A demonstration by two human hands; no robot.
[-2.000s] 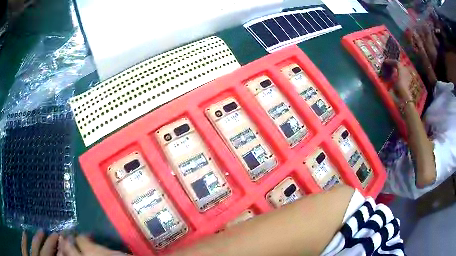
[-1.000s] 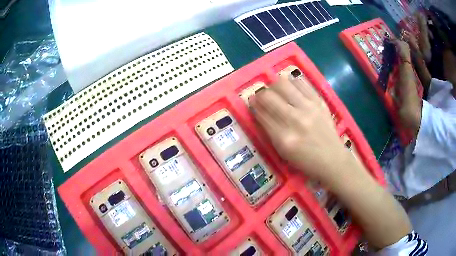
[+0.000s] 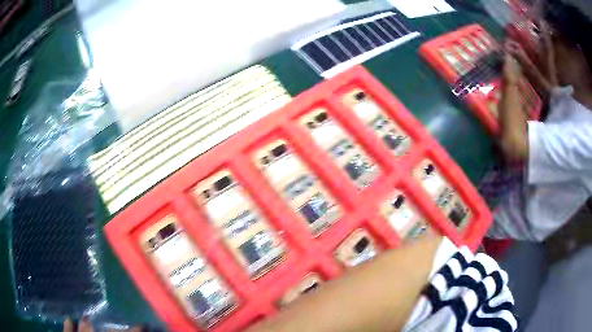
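Note:
A red foam tray (image 3: 243,150) lies in front of me, with gold phone housings in two rows of pockets, such as this housing (image 3: 239,224) with its dark camera opening towards the far end. A dark gridded lens sheet (image 3: 55,240) in clear plastic lies left of the tray. A few fingertips, seemingly of my left hand (image 3: 78,325), show at the bottom edge beside this sheet; the rest is cut off. My right forearm in a striped sleeve crosses the tray's near side; the right hand is below the picture. The picture is blurred.
A cream dot sheet (image 3: 195,133) lies behind the tray, with a large white sheet or block (image 3: 175,52) beyond it. A sheet of black rectangles (image 3: 357,44) lies at the far side. At right, a person's arms reach over another red tray (image 3: 477,104). Crumpled clear film (image 3: 61,130) lies at left.
My right hand has left the housings in the tray's far row and gone down out of the picture. The view has shifted, and fingertips show again at the bottom left.

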